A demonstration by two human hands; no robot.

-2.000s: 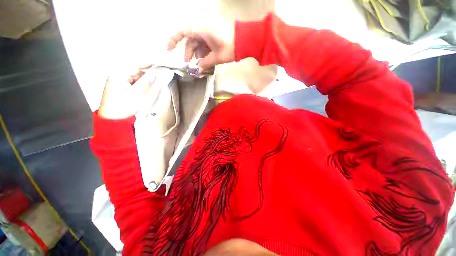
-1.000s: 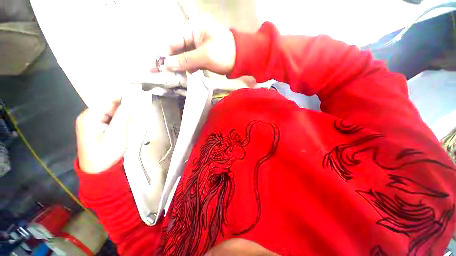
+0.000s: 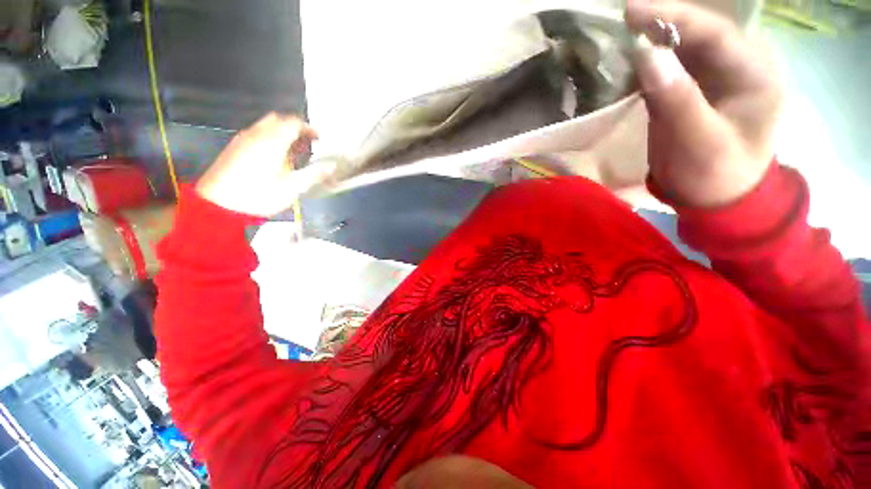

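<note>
An off-white bag body (image 3: 563, 134) is stretched lengthwise between both hands, its long narrow mouth open towards me. The darker grey-beige lining (image 3: 477, 110) shows inside the opening. My left hand (image 3: 263, 167) holds the left end of the bag mouth. My right hand (image 3: 702, 105) grips the right end between thumb and fingers. A small silver metal ring (image 3: 669, 34) shows at the right fingertips. The bag's far side blends into the washed-out white table.
The white table edge (image 3: 304, 76) runs behind the bag. A yellow line (image 3: 158, 105) crosses the grey floor at the left. A red item (image 3: 113, 186) and a tan one lie left of my arm. Yellow-edged pieces (image 3: 812, 17) show at the top right.
The bag has turned from hanging downwards to lying across between the hands, its mouth pulled long. My right hand has moved right. The view has swung, showing more floor and clutter at left.
</note>
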